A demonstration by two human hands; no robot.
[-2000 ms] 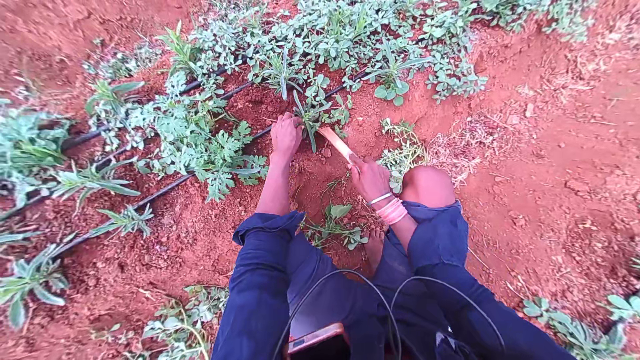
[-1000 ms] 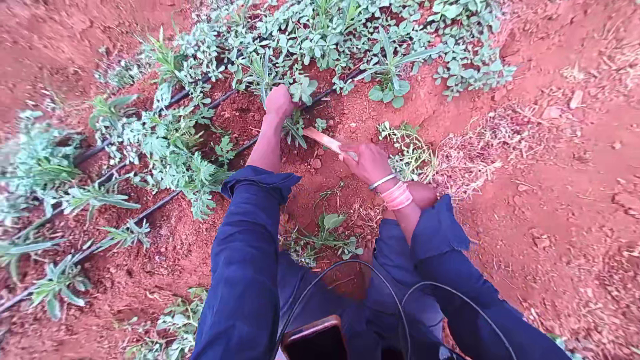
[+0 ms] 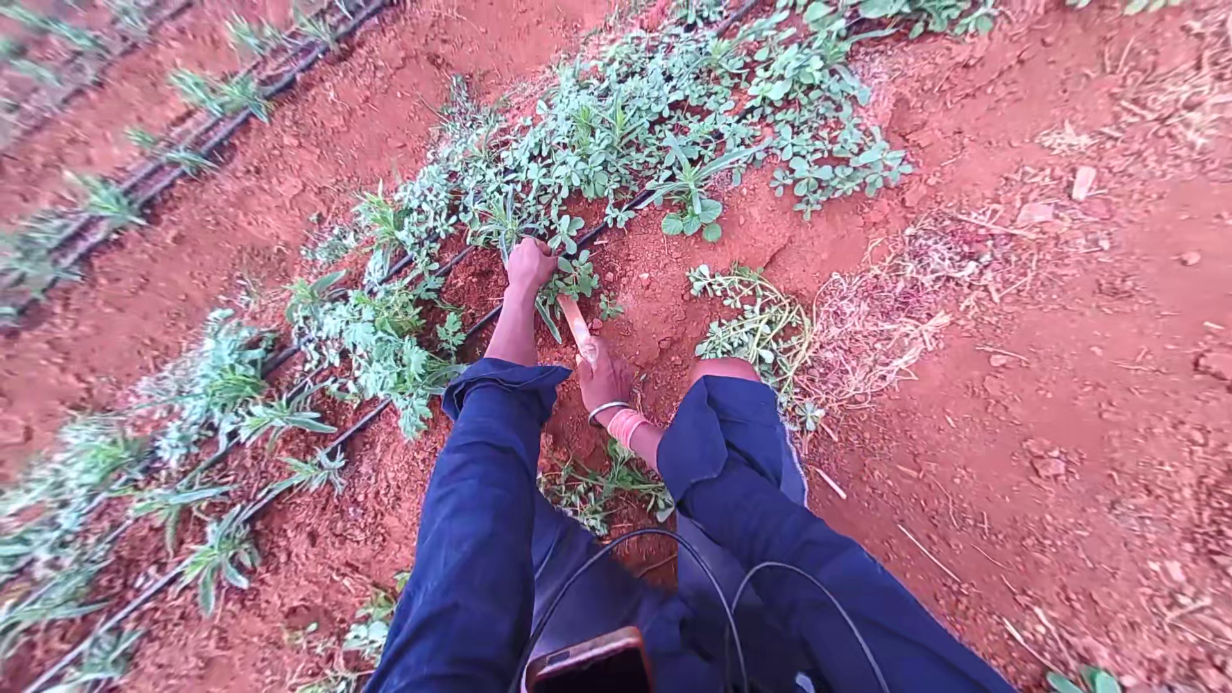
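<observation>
My left hand point(image 3: 530, 264) is closed around green stems at the lower edge of a leafy patch of low plants point(image 3: 616, 135), beside a black drip irrigation line point(image 3: 481, 322). My right hand point(image 3: 603, 375), with bangles at the wrist, grips the light wooden handle point(image 3: 575, 322) of a hand tool. The handle points up and left toward the leaves by my left hand; leaves hide the tool's far end. A small leafy sprig point(image 3: 576, 276) stands between the hands.
Pulled plants point(image 3: 756, 322) lie on the red soil to the right, near dry stalks point(image 3: 881, 327). More greenery point(image 3: 606, 486) lies below my right hand. Drip lines with plants point(image 3: 226, 125) run across the left. A phone point(image 3: 592, 664) and a cable point(image 3: 664, 534) are at my lap.
The view has shifted, now showing more rows at the left. My right hand has turned the wooden handle steeper. My left hand is still at the plants beside the drip line.
</observation>
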